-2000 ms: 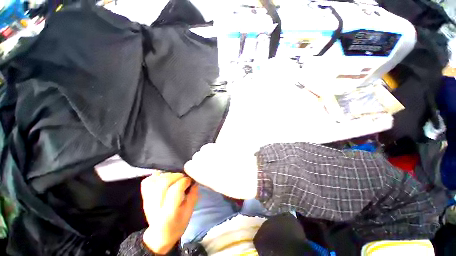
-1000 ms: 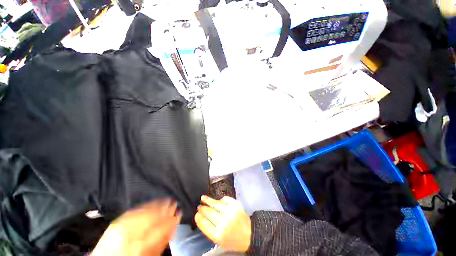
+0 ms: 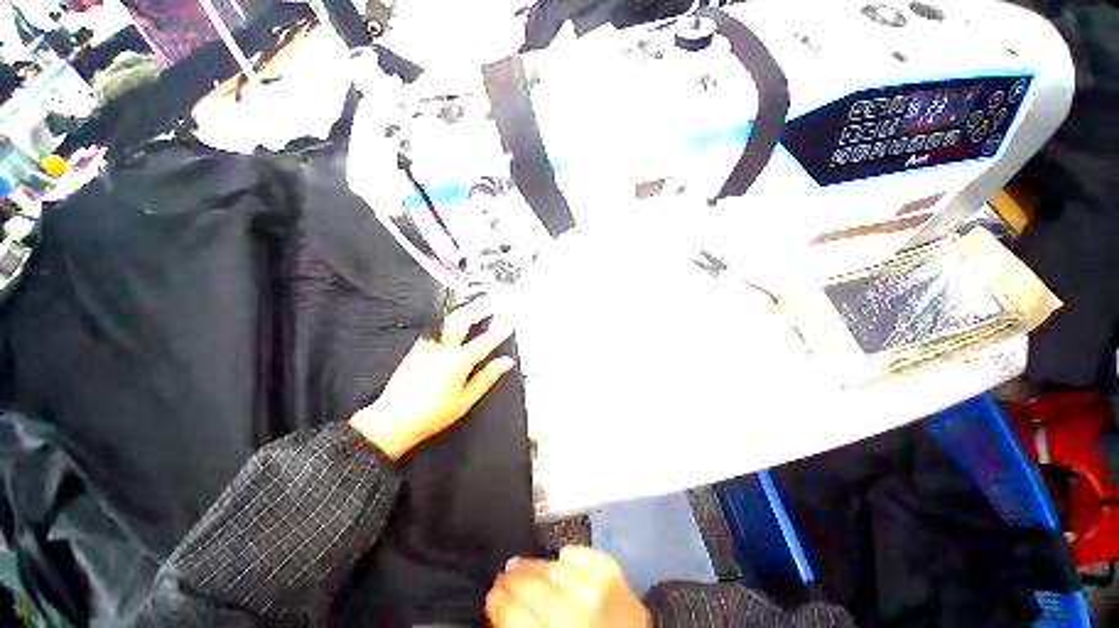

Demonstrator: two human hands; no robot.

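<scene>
A large black garment (image 3: 350, 307) lies left of and in front of the needle area, its right edge running down the white machine table (image 3: 663, 405). My left hand (image 3: 436, 386) lies on the cloth just below the presser foot (image 3: 491, 268), fingers apart, palm down. My right hand (image 3: 565, 595) is at the bottom edge of the picture, partly cut off, fingers curled beside the cloth's lower right edge; whether it grips the cloth is hidden. The white sewing machine (image 3: 614, 111) has a dark control panel (image 3: 920, 123) at the right.
Two black straps (image 3: 525, 147) hang over the machine head. A small dark-tipped tool (image 3: 736, 276) and an open cardboard box with clear plastic (image 3: 926, 301) lie on the table. A blue crate (image 3: 1006, 472) with black cloth stands below right, beside a red object (image 3: 1080, 472).
My left hand has moved up from the lower cloth to beside the presser foot and opened flat. My right hand appears lower. The view has shifted, with the machine larger.
</scene>
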